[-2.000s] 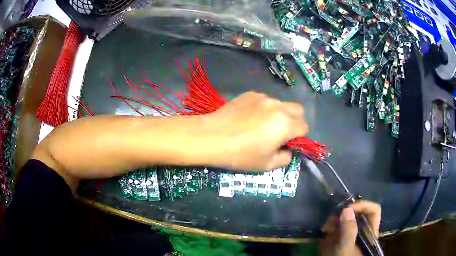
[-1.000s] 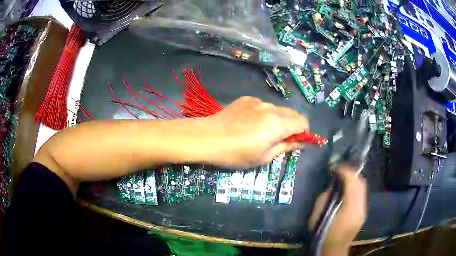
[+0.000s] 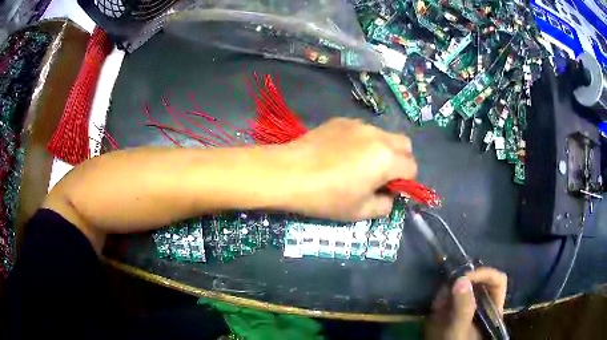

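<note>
My left hand (image 3: 346,169) is closed around a bundle of red lead wires (image 3: 279,119); they fan out behind the fist, and their tips show in front of it. My right hand (image 3: 469,302) holds a soldering iron (image 3: 432,239) at the lower right. Its tip and a thin curved solder wire (image 3: 452,232) meet near the wire ends, at the top of the rightmost board. A row of small green circuit boards (image 3: 333,240) lies under and in front of my left forearm. The exact contact point is partly hidden by my left fingers.
A loose board pile (image 3: 472,96) lies at upper right. A black soldering station (image 3: 556,159) stands at the right edge. A clear plastic bag (image 3: 279,33) and a fan (image 3: 133,16) are at the top. A spare red wire bundle (image 3: 80,106) and cardboard box (image 3: 56,86) are left.
My right hand has moved from higher up beside the boards back down, with the iron tip again at the wire ends. Another board stands against the right end of the row.
</note>
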